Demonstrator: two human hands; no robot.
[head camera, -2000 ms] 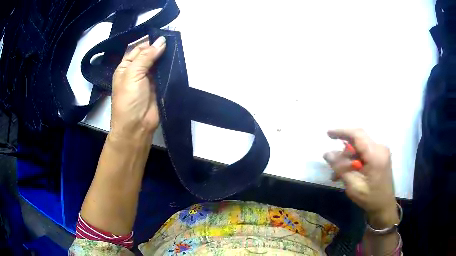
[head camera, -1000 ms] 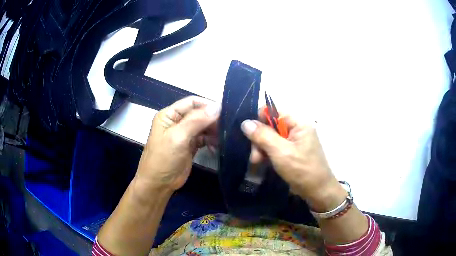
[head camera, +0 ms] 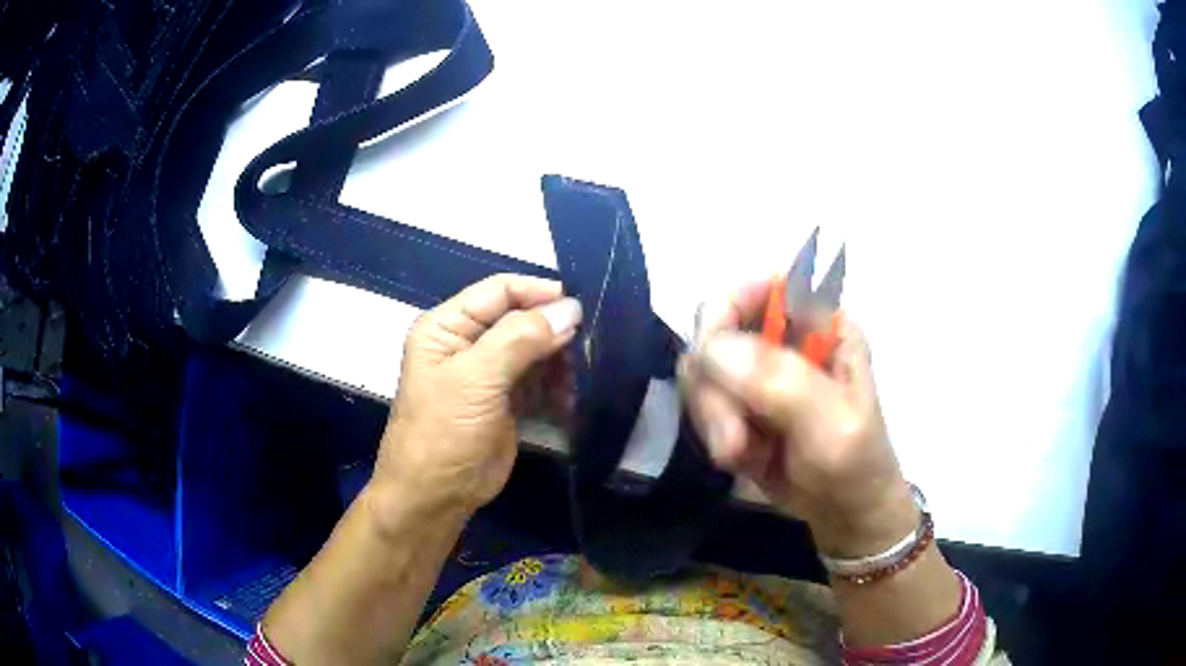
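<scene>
A dark denim band (head camera: pixel 601 247) stands looped in front of me, its angled end up, with pale stitch lines. My left hand (head camera: pixel 475 384) pinches the band's left edge between thumb and fingers. My right hand (head camera: pixel 793 403) is just right of the band, slightly blurred, and holds orange-handled thread snips (head camera: pixel 809 306). The snips' two pointed blades are apart and point up, away from the band. Whether the right fingertips touch the band's rear part cannot be told.
A large heap of dark bands (head camera: pixel 98 169) lies at the left, with one looped strip (head camera: pixel 390 247) running from it toward my left hand. Dark material (head camera: pixel 1145 351) lines the right edge of the white table (head camera: pixel 910 117). Blue bins (head camera: pixel 195 455) are below left.
Since a second ago, my right hand has moved right, off the band's front face, and the snips now show with blades apart. The left hand still holds the band, which has shifted slightly left.
</scene>
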